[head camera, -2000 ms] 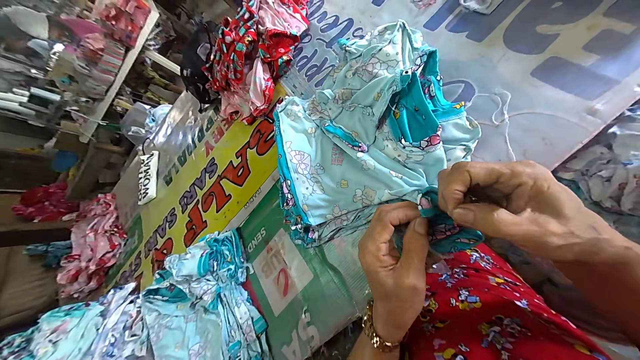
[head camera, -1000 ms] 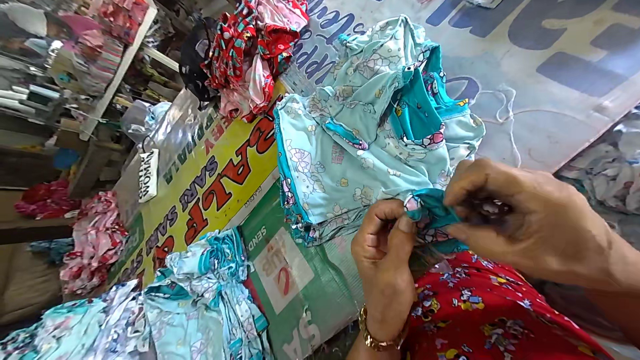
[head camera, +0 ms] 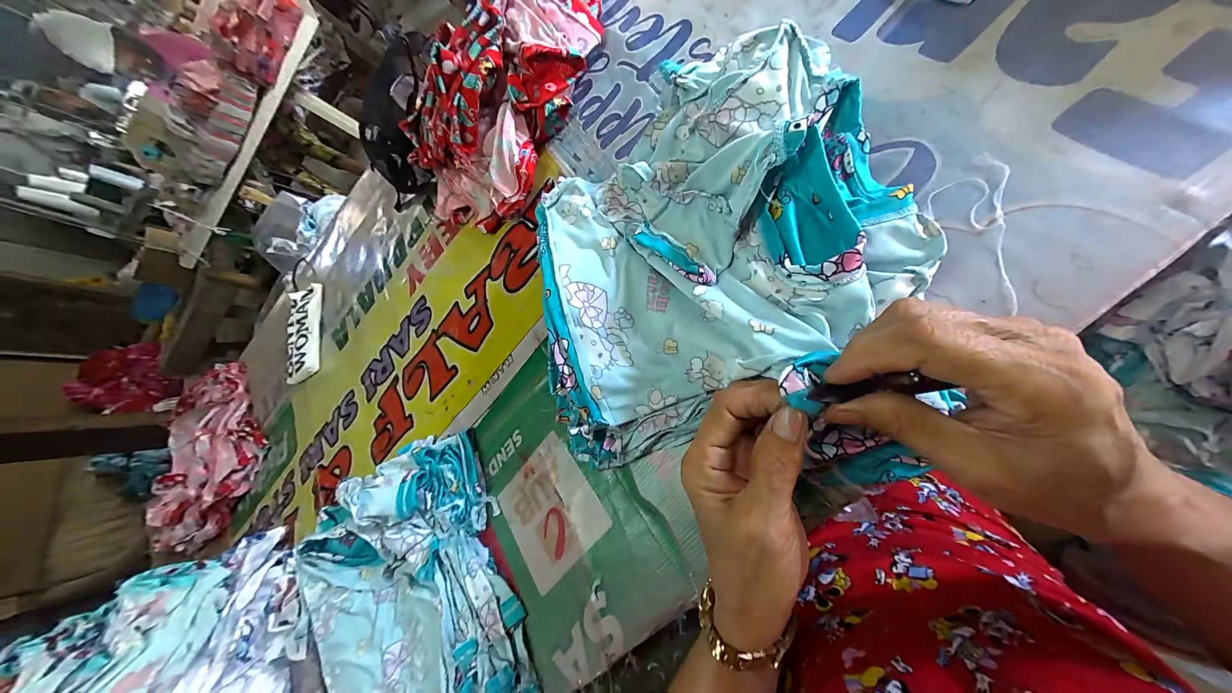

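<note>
A pile of pale teal printed garments [head camera: 712, 327] with darker teal trim lies inside out on the work surface. My left hand [head camera: 756, 481], a gold-coloured bracelet on its wrist, pinches the trimmed edge [head camera: 804, 385] of the garment between thumb and forefinger. Close against it, my right hand [head camera: 948, 399] holds a small dark tool [head camera: 895, 384], perhaps thread snips, with its tip at the same edge. Most of the tool is hidden by the fingers. Red printed cloth [head camera: 924, 587] covers the lap below.
Stacked teal garments [head camera: 395, 577] lie at the lower left, red printed garments [head camera: 500, 96] at the top. A banner with lettering [head camera: 433, 356] covers the surface. White thread [head camera: 1001, 221] curls near the upper right. Wooden shelving [head camera: 250, 135] stands at the left; more cloth [head camera: 1179, 337] is at the right.
The right hand has turned so that the dark tool now points at the trimmed edge. My left hand still pinches the garment, whose pile stays in place.
</note>
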